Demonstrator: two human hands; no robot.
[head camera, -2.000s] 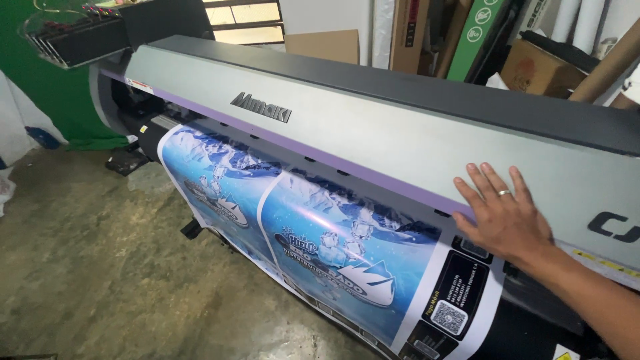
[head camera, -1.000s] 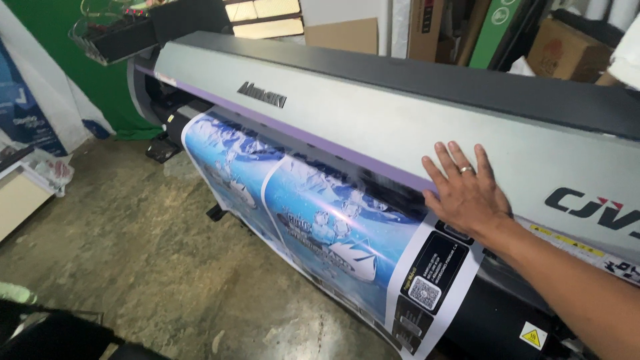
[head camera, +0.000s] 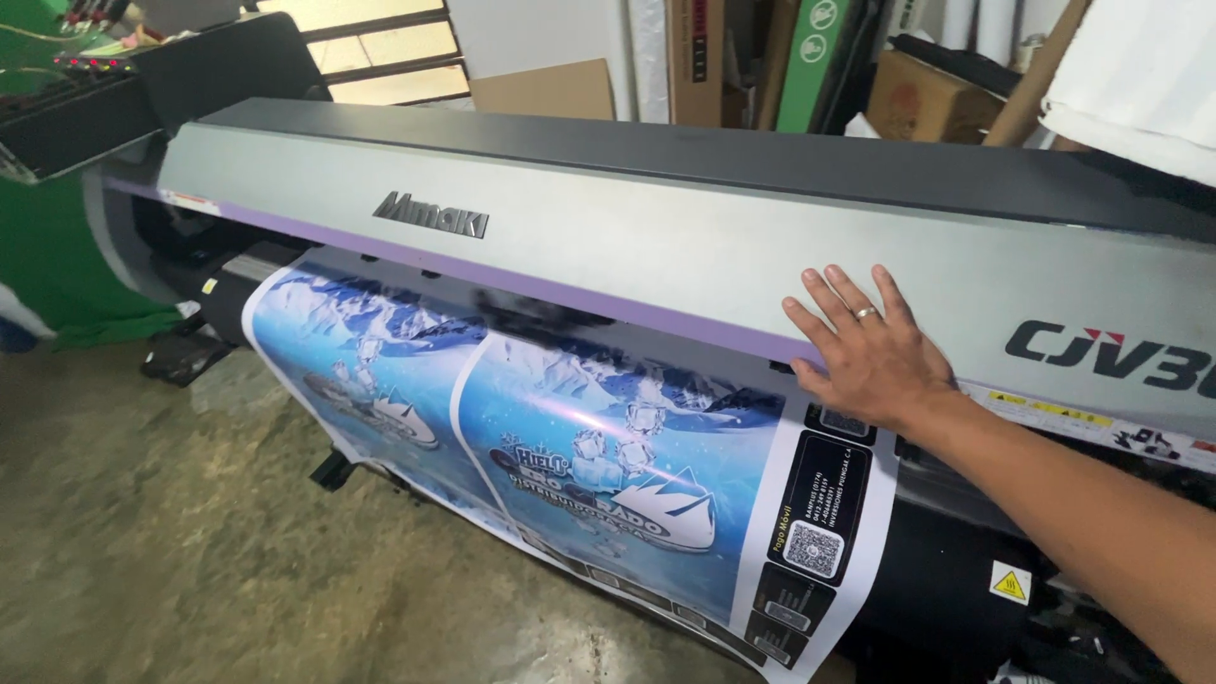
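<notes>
One bare hand, my right hand (head camera: 869, 356), lies flat with fingers spread on the grey front cover (head camera: 665, 242) of a Mimaki wide-format printer. A ring is on one finger, and the thumb rests by the cover's purple lower edge (head camera: 570, 313). Below the cover, a printed sheet (head camera: 589, 475) hangs out over the black front platen. It carries blue ice-and-mountain artwork in panels, with black labels (head camera: 819, 503) bearing writing and codes along its right side. The hand holds nothing. My left hand is out of view.
A black tray (head camera: 85, 104) with small red lights stands at the printer's left end. Behind the printer are cardboard boxes (head camera: 926, 100), long cartons and rolls. A heat warning sticker (head camera: 1010, 582) marks the black front part at right. The floor (head camera: 313, 570) is stained concrete.
The view has shifted. My right hand stays spread on the front cover throughout, and the printed sheet still hangs below it.
</notes>
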